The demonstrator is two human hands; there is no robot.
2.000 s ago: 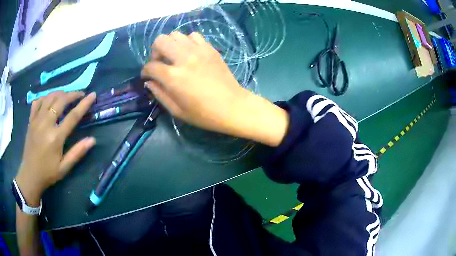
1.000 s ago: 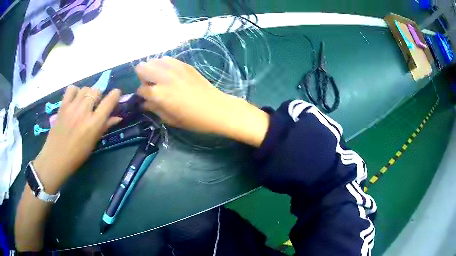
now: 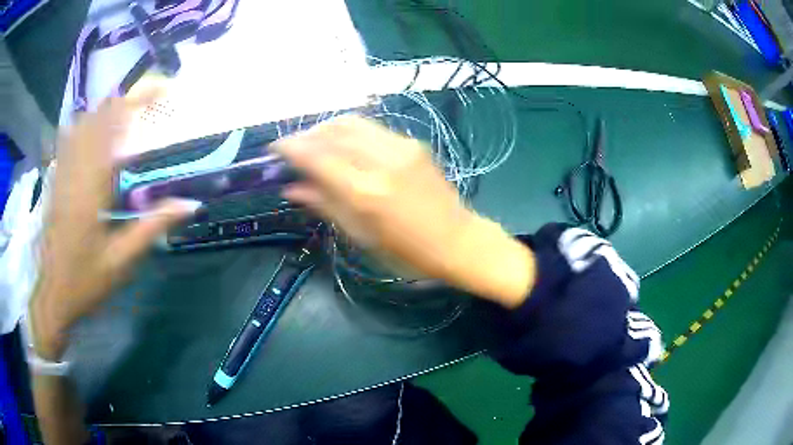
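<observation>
A pink and black 3D printing pen (image 3: 230, 181), blurred, lies level over the mat. My right hand (image 3: 374, 187) is blurred, its fingertips closed around the pen's right end. My left hand (image 3: 91, 217) is blurred too, its fingers spread and its thumb by the pen's left end; it does not visibly grip. A light-blue pen (image 3: 196, 158) lies behind. A black pen with lit digits (image 3: 243, 228) lies just below the pink one. A blue and black pen (image 3: 263, 310) lies slanted nearer me, nozzle towards the front edge.
Clear filament (image 3: 474, 143) lies in loose coils beyond my right hand, partly hidden, with black cables. Black-handled scissors (image 3: 593, 195) lie to the right. A small cardboard box (image 3: 741, 130) stands far right. Pink pens (image 3: 156, 39) are piled on the white board (image 3: 296, 52). White crumpled material (image 3: 19, 243) is at left.
My left hand has opened and moved left off the pink pen, which now shows more fully. My right hand stays at its right end. The whole view has shifted.
</observation>
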